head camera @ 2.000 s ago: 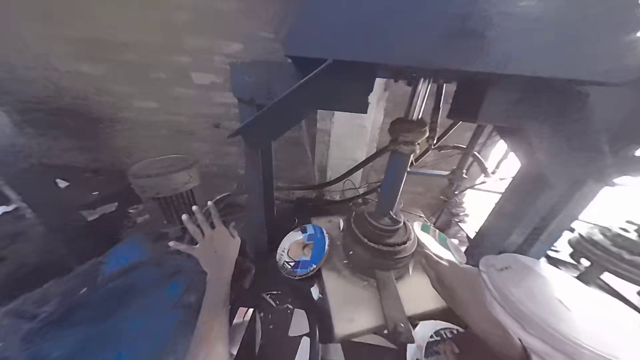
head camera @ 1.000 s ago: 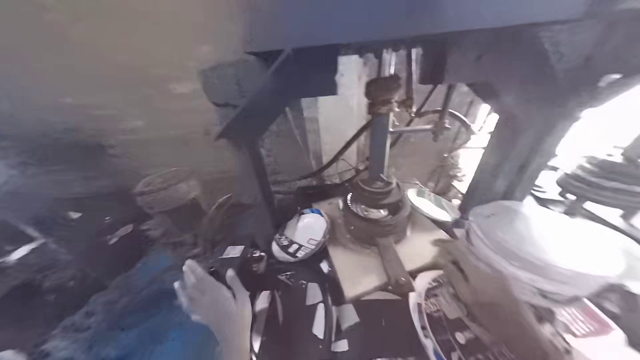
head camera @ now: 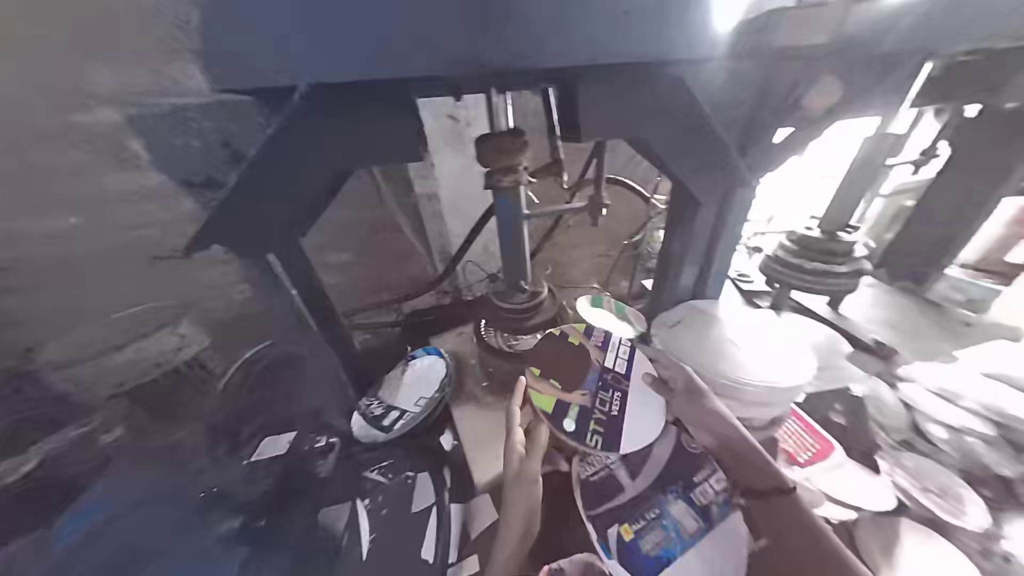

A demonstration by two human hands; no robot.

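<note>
A round printed cardboard disc [head camera: 596, 388] is tilted up between my hands, in front of the press's die. My right hand [head camera: 688, 396] grips its right edge. My left hand [head camera: 526, 456] is upright against its lower left edge, fingers extended; whether it grips is unclear. Below lies another printed round sheet [head camera: 660, 512]. The round metal die [head camera: 512, 320] sits under the blue press ram [head camera: 512, 232], partly hidden by the disc. Behind the disc is a small white-and-green round piece [head camera: 612, 316]. Left of the die rests a shallow printed round piece [head camera: 404, 392].
A stack of white round pieces [head camera: 732, 352] stands right of the die. Farther right are more pale discs [head camera: 936, 488] and a second press die [head camera: 816, 260]. The blue steel press frame [head camera: 480, 40] spans overhead. Dark printed scraps [head camera: 392, 512] lie at lower left.
My left hand has moved right, from the left side to the disc. My right hand now holds up a printed disc. The view has shifted.
</note>
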